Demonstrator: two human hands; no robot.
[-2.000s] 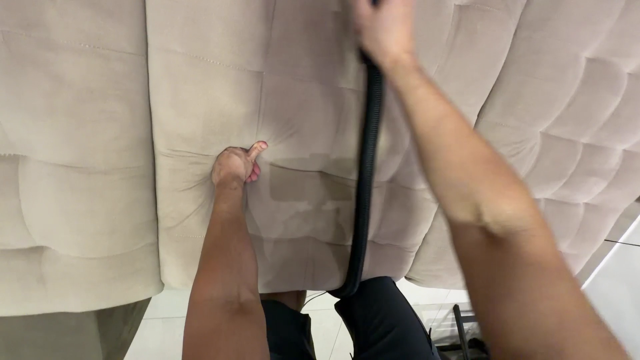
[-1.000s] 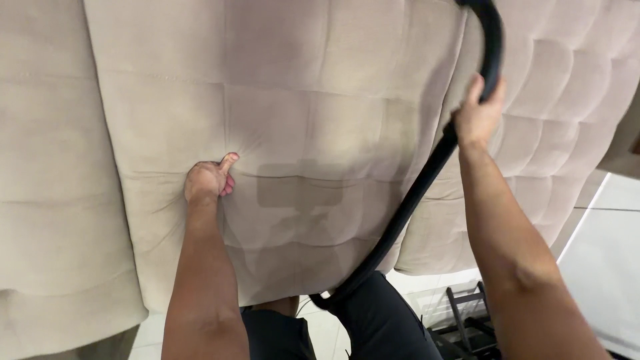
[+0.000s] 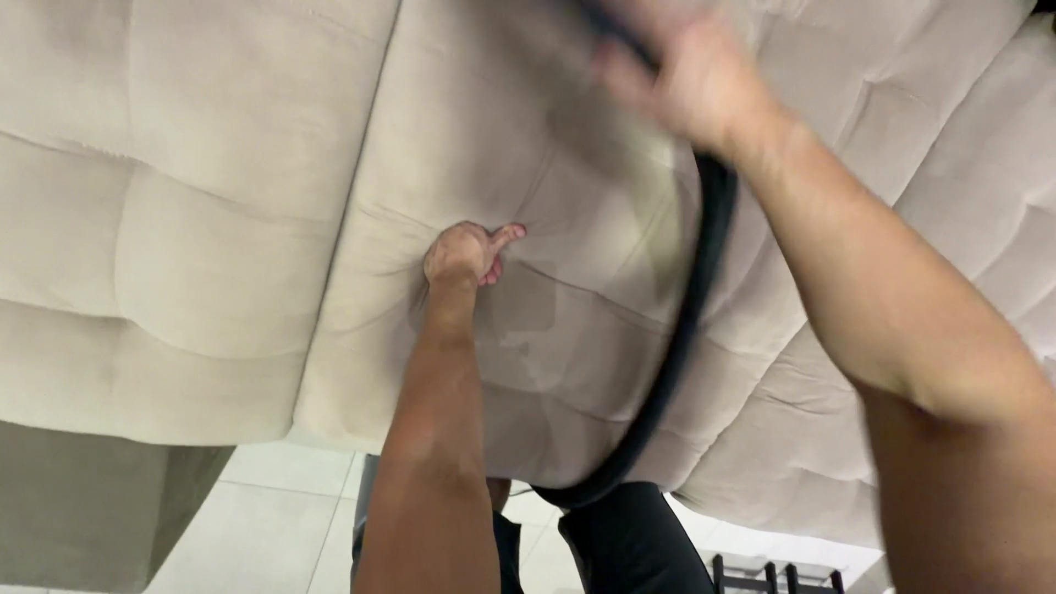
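Observation:
A black flexible hose (image 3: 689, 305), like a vacuum cleaner's, curves from my thighs up to my right hand (image 3: 697, 78), which is closed around it near the top of the view. That hand is blurred, and the far end of the hose is hidden beyond the frame's edge. My left hand (image 3: 466, 254) presses on the beige tufted seat cushion (image 3: 602, 256) of a sofa, its thumb pointing right and fingers bent; I see nothing held in it. Creases and darker patches show in the fabric around both hands.
More tufted cushions lie left (image 3: 223, 247) and right (image 3: 825, 404). A grey-brown block-like piece (image 3: 74, 503) stands at the lower left. Below the sofa's edge are light floor tiles (image 3: 239, 528), with a black-framed object (image 3: 775, 577) at the lower right.
My right hand, out over the right side of the cushion one second ago, has swung back left and up with the hose. My left hand stays pressed on the cushion. The view has shifted.

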